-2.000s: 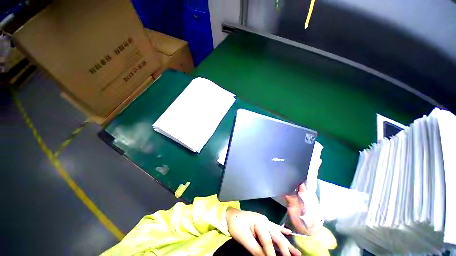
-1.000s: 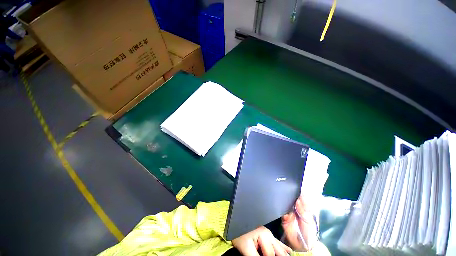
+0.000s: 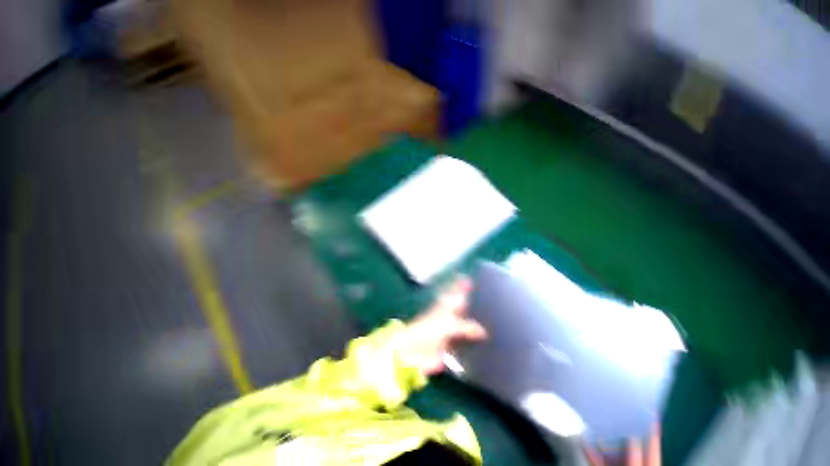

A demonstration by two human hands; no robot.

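The view is strongly blurred. A grey tablet [image 3: 519, 337] lies at an angle in front of me, its back up, overlapping a white sleeve pile [image 3: 573, 296]. My left hand [image 3: 446, 329] is at the tablet's left edge, fingers partly spread; whether it grips the edge is unclear. A small white piece [image 3: 453, 364] shows by its fingers. My right hand [image 3: 630, 450] is cut off by the bottom edge of the picture, its fingers on the tablet's near right edge. A bright white patch shows at the tablet's lower edge; I cannot tell what it is.
A stack of white sleeves [image 3: 439, 218] lies on the green bench [image 3: 350, 264], beyond my left hand. The tall white stack [image 3: 774, 423] is blurred at the lower right. The green conveyor belt [image 3: 582, 200] runs behind. Brown cartons [image 3: 337, 118] and blue bins [image 3: 462, 77] stand beyond the bench end.
The view has swung, shifting the scene rightward. The tablet has gone from steeply tilted to flatter over the sleeve pile. My left hand has moved up from below it to its left edge.
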